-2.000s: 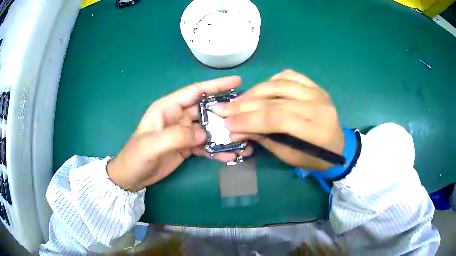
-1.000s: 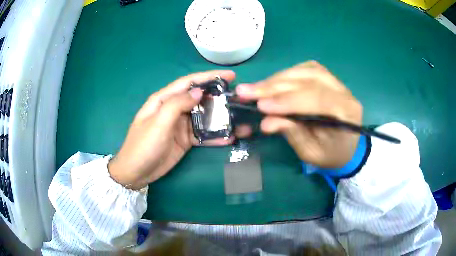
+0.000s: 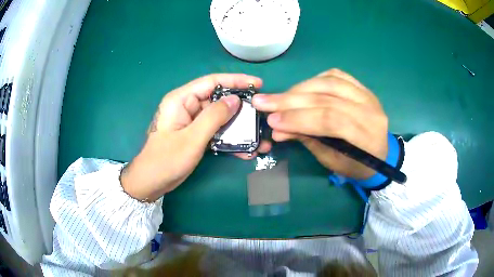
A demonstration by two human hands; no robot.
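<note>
A watch housing [image 3: 242,125], a black rounded square with a white inside and small lugs at its corners, faces up in my left hand [image 3: 173,132]. My left thumb presses on its upper left inside. My right hand [image 3: 330,121] holds black tweezers [image 3: 364,158] like a pen, its thumb and forefinger at the housing's upper right edge. The tweezer tips are hidden by my fingers and the housing. A grey-brown adhesive sheet [image 3: 268,185] lies on the mat just below, with small white bits [image 3: 265,162] at its top edge.
A round white bowl [image 3: 254,32] with tiny bits stands beyond my hands. A thick white foam tray [image 3: 43,108] with dark slots runs along the left. A small thin piece [image 3: 468,70] lies at the right on the green mat [image 3: 135,38].
The housing has tilted back to face up, and my left thumb has moved onto its inside. My right hand has closed in on its upper right edge, and the tweezers slope more steeply.
</note>
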